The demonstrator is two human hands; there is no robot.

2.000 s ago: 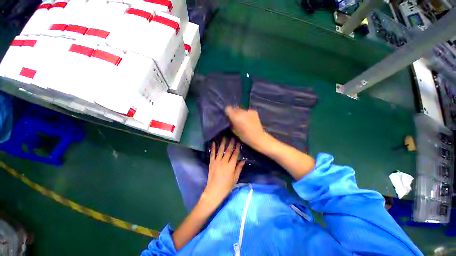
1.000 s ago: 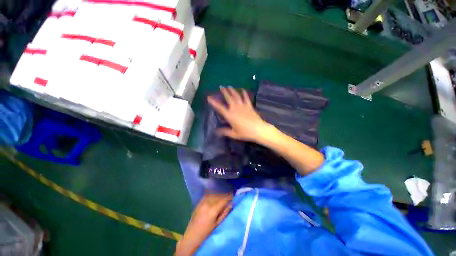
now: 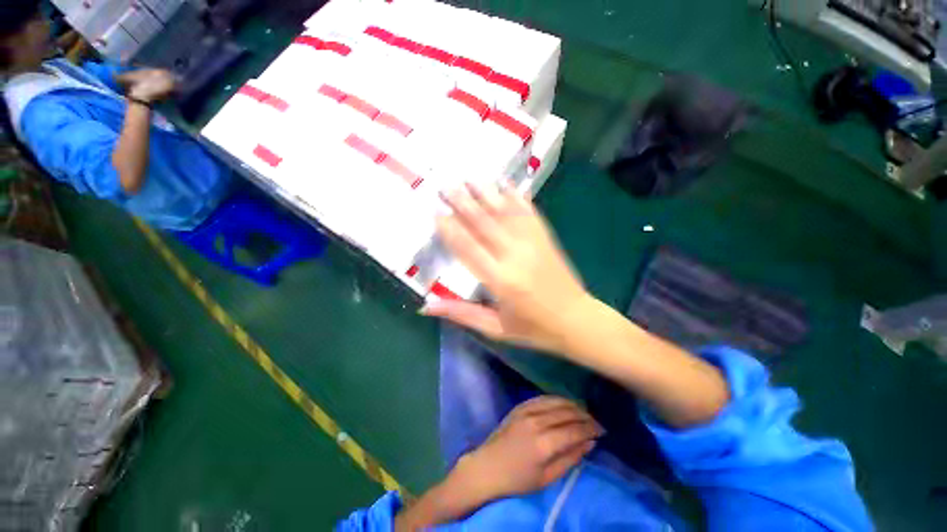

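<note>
The stack of white product cartons with red bands (image 3: 322,156) stands at the bench's left part. My right hand (image 3: 509,260) is over the stack's near right corner, fingers and thumb spread around a corner carton; the frame does not show a closed grip. My left hand (image 3: 535,447) lies low against my smock, fingers together and bent; its palm side is hidden. Flat dark poly mailers (image 3: 716,303) lie on the green bench beyond my right forearm. A crumpled dark mailer (image 3: 675,135) lies farther back.
A person in blue (image 3: 99,130) is beyond the stack at the left, near a blue stool (image 3: 254,239). A wrapped grey load (image 3: 62,384) stands on the floor at lower left. A metal upright's base (image 3: 914,171) and another fitting (image 3: 903,322) are at the right.
The view has swung left. My right hand has left the near bag and moved to the carton stack. The near bag no longer shows in front of me; a crumpled dark mailer shows farther back.
</note>
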